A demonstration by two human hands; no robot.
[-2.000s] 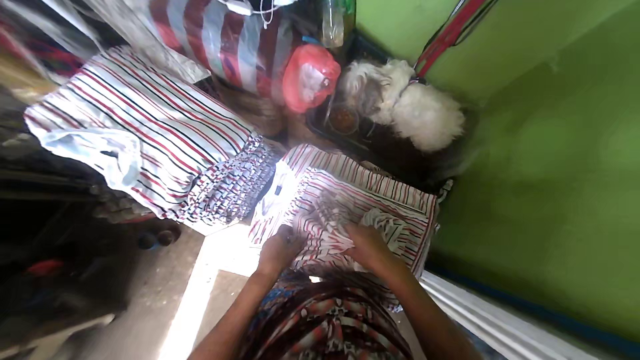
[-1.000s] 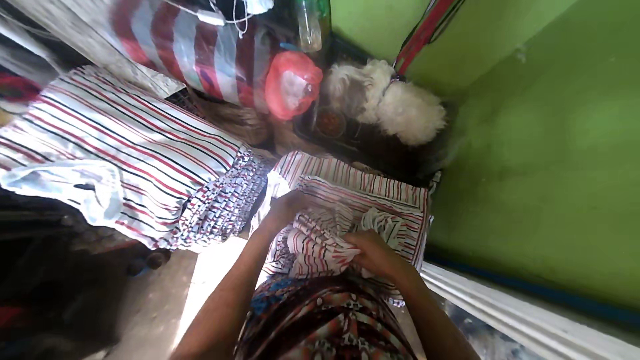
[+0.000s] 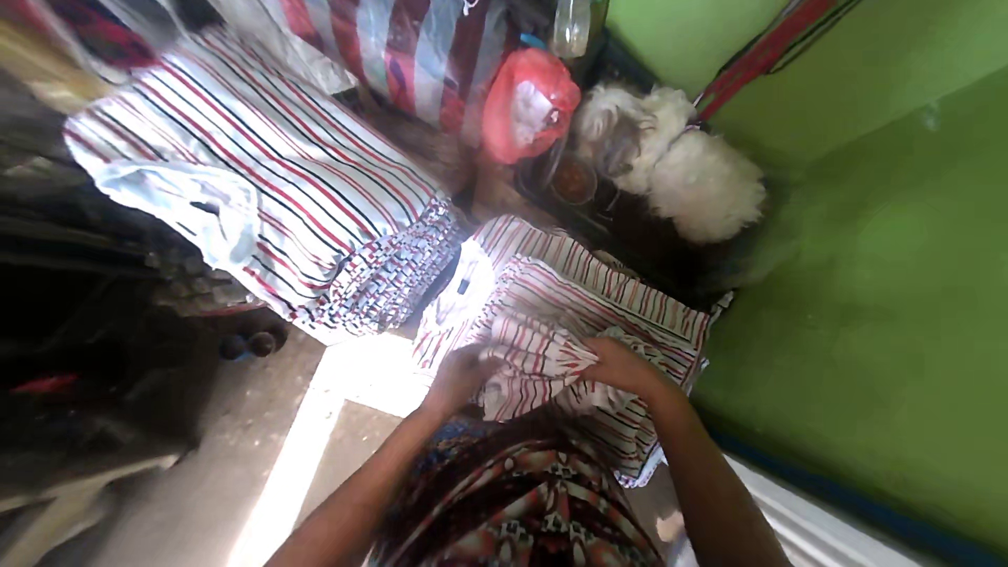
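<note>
A bunched piece of striped fabric [image 3: 535, 346] lies between my hands, close in front of my body. My left hand [image 3: 465, 378] grips its left side; my right hand [image 3: 618, 364] pinches its gathered right edge. Beneath it is a pile of similar cloth [image 3: 654, 303] with red and dark stripes on white. To the upper left lies a larger stack of striped cloth [image 3: 276, 165], its near end showing many folded edges. A white plastic bag or cloth with a handle-like opening [image 3: 181, 197] rests on that stack's left side.
A fluffy white dog [image 3: 701, 181] is beside the green wall [image 3: 890, 260], near a red strap [image 3: 764, 55]. Close to it are a bowl [image 3: 575, 181], a red plastic bag [image 3: 529, 106] and a clear bottle [image 3: 572, 27]. A large striped bag [image 3: 402, 51] stands behind.
My left hand has moved from the upper left of the bunched fabric to its lower left side. Since the earliest frame, the fabric between my hands has been gathered up more.
</note>
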